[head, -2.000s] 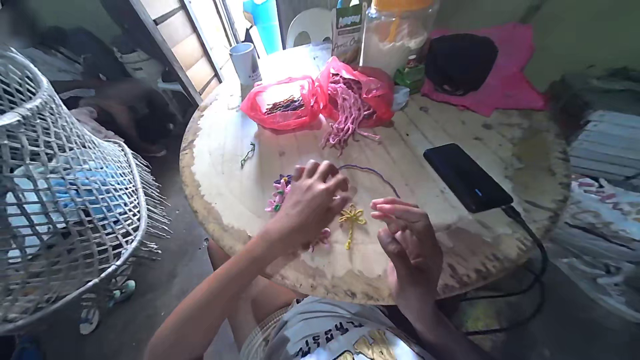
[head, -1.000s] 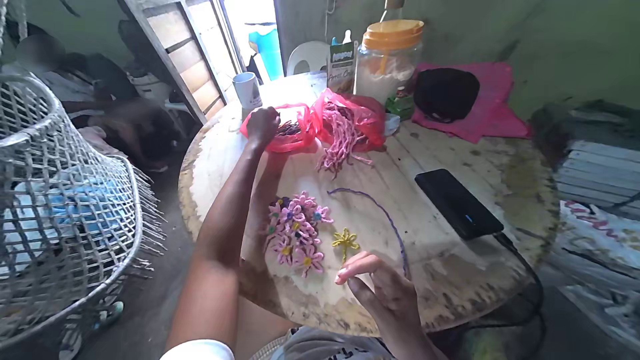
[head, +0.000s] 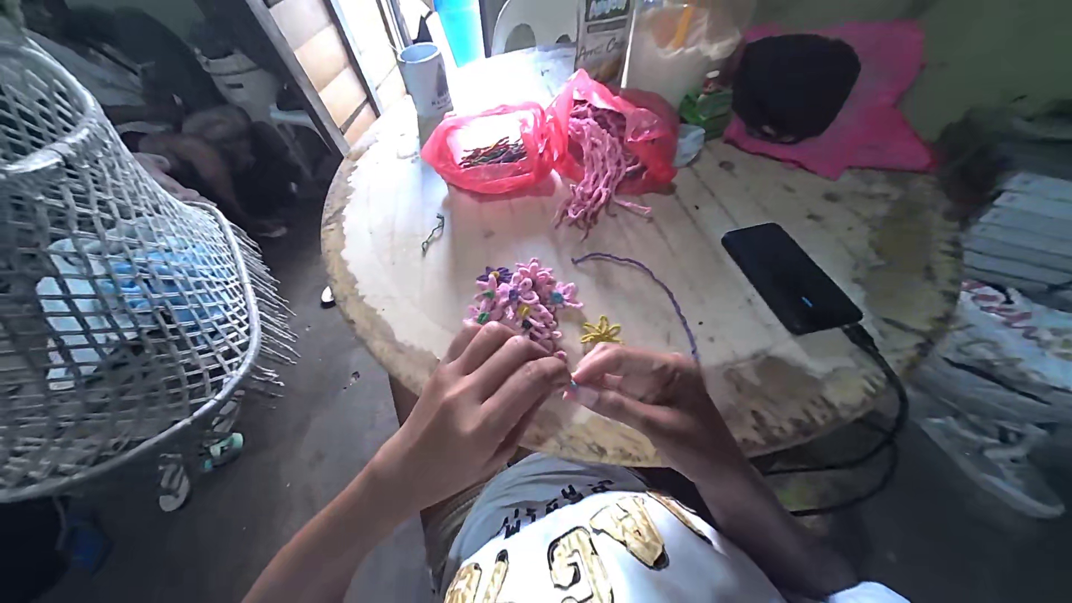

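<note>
My left hand (head: 494, 389) and my right hand (head: 641, 394) meet at the table's near edge, fingertips pinched on a small piece with a bit of blue-green, mostly hidden by the fingers. Just beyond my left hand lies a pile of pink and purple yarn flowers (head: 523, 293). A yellow yarn flower (head: 601, 330) lies beyond my right fingers. A purple twisted cord (head: 649, 272) curves over the table towards my right hand. Farther back, a red plastic bag (head: 448, 159) holds thin dark multicoloured strands, and another red bag (head: 657, 126) holds pink yarn cords (head: 596, 159) that spill out.
The round wooden table (head: 381, 276) also bears a short green twisted piece (head: 433, 234), a black power bank or phone (head: 790, 276) with a cable, a mug (head: 425, 79), a jar (head: 662, 50) and a black cap (head: 796, 84). A woven hanging chair (head: 126, 276) stands left; a person sits behind it.
My left hand has come back from the red bag with the thin strands to the near edge. It now meets my right hand, and both pinch a small piece.
</note>
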